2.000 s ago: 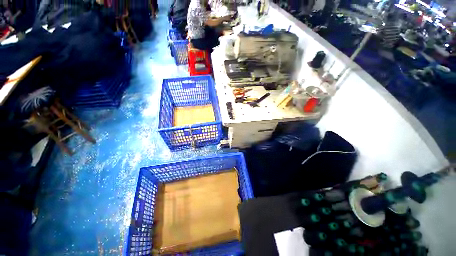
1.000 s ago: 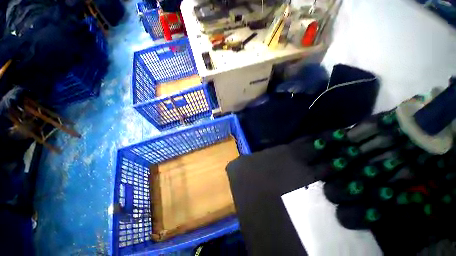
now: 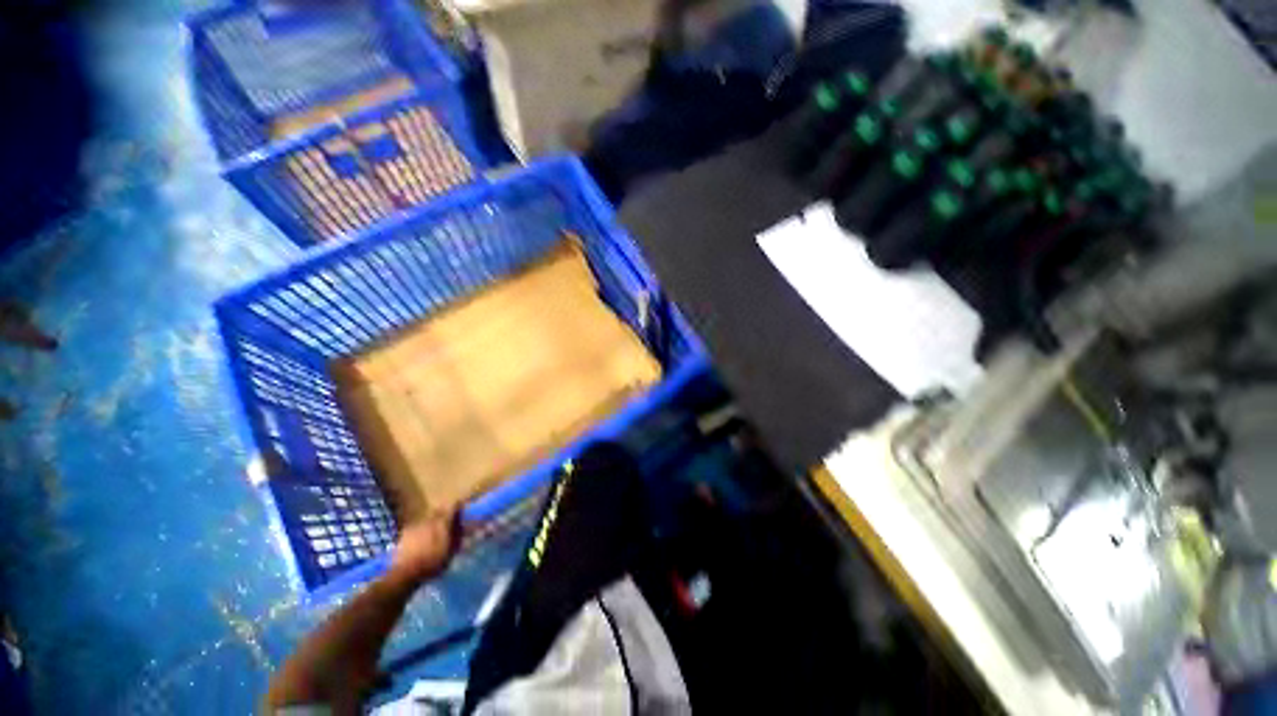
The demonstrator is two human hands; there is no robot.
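Note:
A blue plastic basket (image 3: 462,224) with lattice walls stands on the floor in front of me. A flat tan board (image 3: 490,378) lies in its bottom. My left hand (image 3: 429,540) is on the near rim of this basket, its fingers closed over the edge; the forearm comes in from the bottom left. My right hand is not in view. Below the basket, a dark shape with yellow-green marks (image 3: 560,529) and pale grey cloth (image 3: 623,650) show, blurred, and hide part of the near rim.
A second blue basket (image 3: 367,171) stands beyond the first on the blue floor (image 3: 126,420). Dark spools with green tips (image 3: 966,154) and a white sheet (image 3: 875,301) are on a black surface at right. A white machine table (image 3: 910,553) with a yellowish edge is lower right.
The view has turned downward and right; the baskets and spools sit higher in the picture. My left hand has come in onto the near basket's rim. The machine table at lower right has come into view.

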